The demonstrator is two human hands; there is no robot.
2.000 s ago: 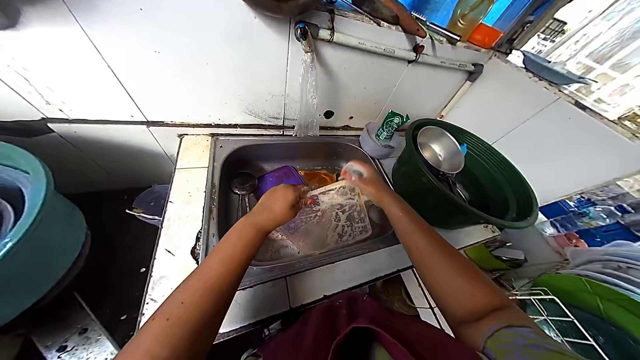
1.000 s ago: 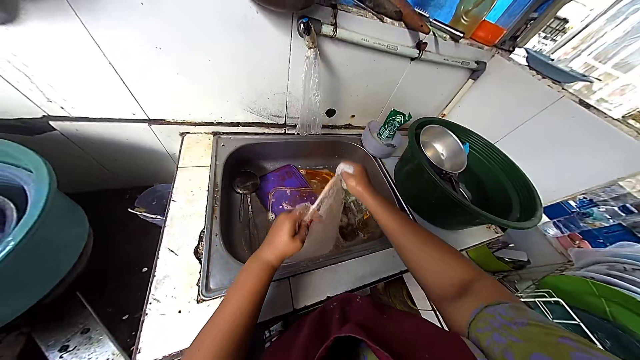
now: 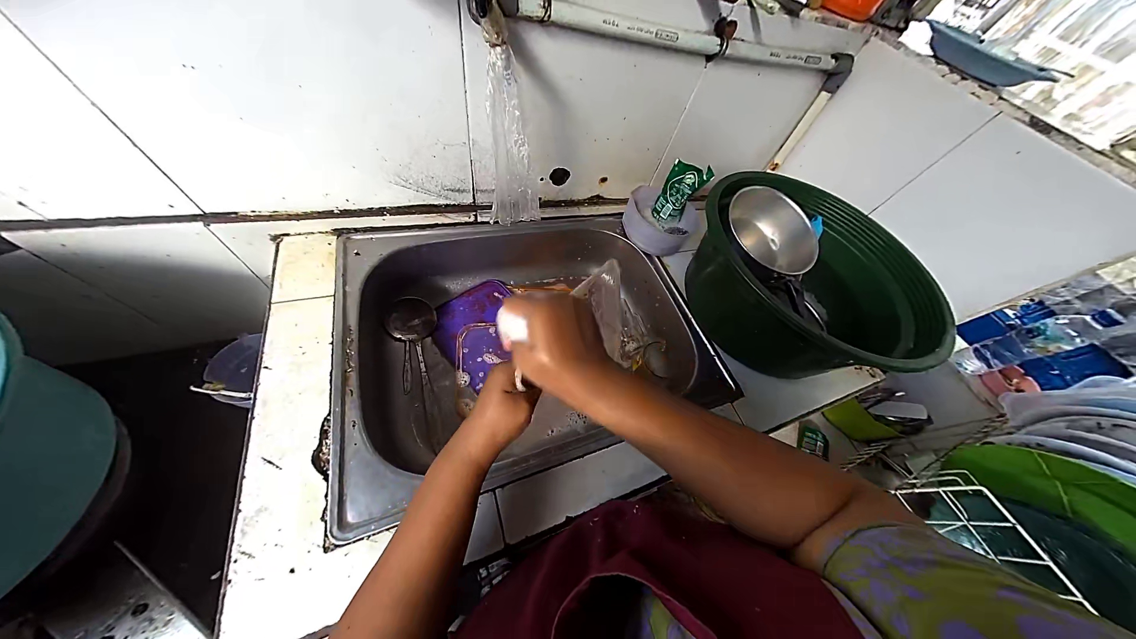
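Over the metal sink (image 3: 364, 479), my right hand (image 3: 555, 342) is closed around a white sponge or cloth (image 3: 512, 325). My left hand (image 3: 504, 404), just below it, grips the edge of a clear plastic container or lid (image 3: 603, 306), seen nearly edge-on and largely covered by my hands. Purple plastic containers (image 3: 470, 311) with suds lie in the sink behind my hands. A ladle (image 3: 410, 319) and another long-handled utensil rest at the sink's left side.
A plastic sleeve (image 3: 513, 133) hangs from the tap above the sink. Right of the sink stand a small round tub (image 3: 652, 232) with a green packet and a big green basin (image 3: 932, 342) holding a metal pan (image 3: 774, 231). A dish rack (image 3: 994, 524) is at lower right.
The clear plastic piece, face-up two seconds ago, has been tilted on edge. My right hand has moved left and down, close to my left hand.
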